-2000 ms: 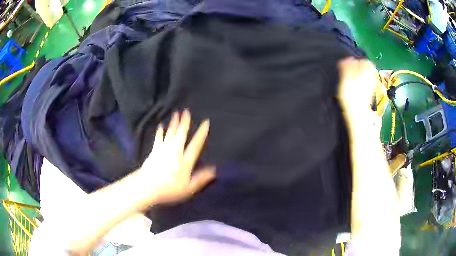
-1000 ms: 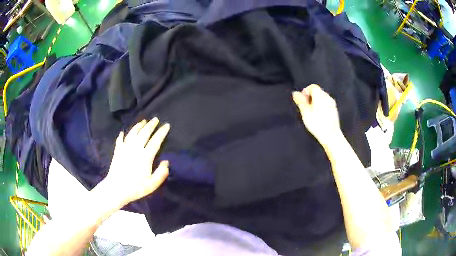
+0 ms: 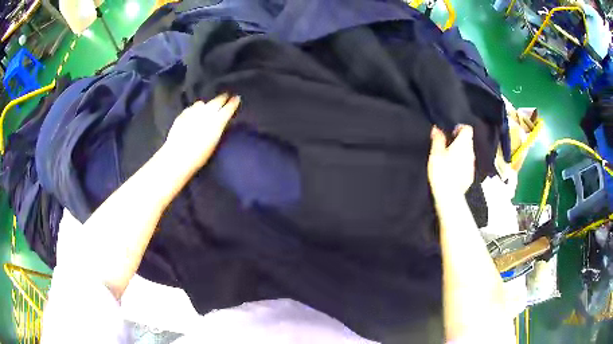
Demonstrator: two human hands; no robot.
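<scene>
A large black and dark navy garment (image 3: 363, 188) is heaped over the table, with many folds at the left and far side. A smoother navy patch (image 3: 259, 168) shows between black layers near the middle. My left hand (image 3: 201, 127) pinches the black cloth at the left of the middle, fingertips together. My right hand (image 3: 452, 161) grips the black cloth at the right, thumb and fingers bent at a fold. The fold runs across between both hands.
The iron's wooden handle (image 3: 521, 255) lies at the right on a pale rest (image 3: 543, 282), with a yellow hose (image 3: 548, 181) beside it. A blue stool (image 3: 22, 72) stands at the far left and a grey stool (image 3: 583, 190) at the right. White cover cloth (image 3: 158, 302) shows at the near edge.
My left hand has moved away from me and closed on the cloth, where it lay spread before. My right hand has moved slightly right. More of the navy patch is uncovered.
</scene>
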